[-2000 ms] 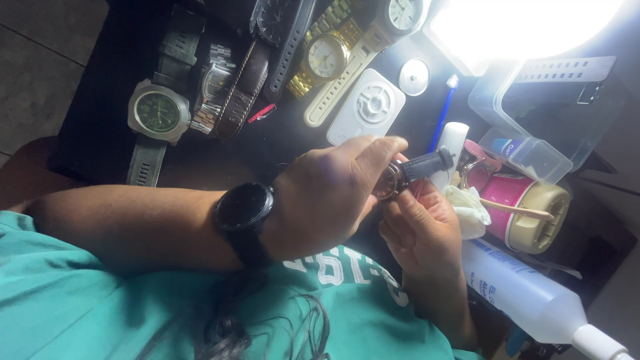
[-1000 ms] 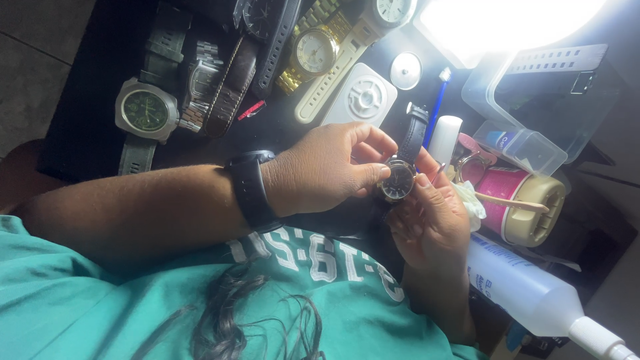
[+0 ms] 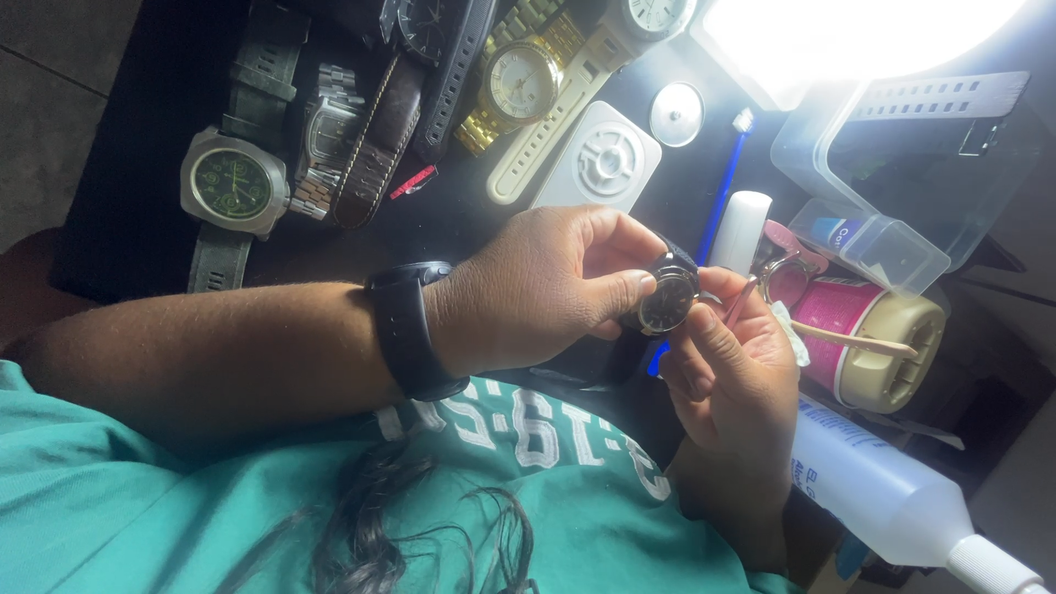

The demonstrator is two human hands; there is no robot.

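My left hand (image 3: 528, 285), a black smartwatch (image 3: 411, 330) on its wrist, comes from the left, back upward. Its thumb and fingers grip a wristwatch (image 3: 667, 299) with a dark dial, a metal case and a dark strap running up behind the fingers. My right hand (image 3: 734, 363), palm partly up, pinches the case's right side between thumb and fingers. A thin pinkish item (image 3: 741, 303) shows between its fingers; whether it is a tool, I cannot tell. The dial is tilted, and part of the case and strap is hidden by the fingers.
Several wristwatches, including a green-dial one (image 3: 233, 183) and a gold one (image 3: 521, 82), lie upper left. Near my hands are a white plastic device (image 3: 601, 157), a blue-handled brush (image 3: 726, 186), a white cylinder (image 3: 741, 231), a clear container (image 3: 887, 247), a pink-labelled tub (image 3: 837, 334) and a bottle (image 3: 883, 487).
The held watch's strap pointed right two seconds ago, then upward; now it is mostly behind my left fingers. The dial showed more squarely one second ago and is now more tilted.
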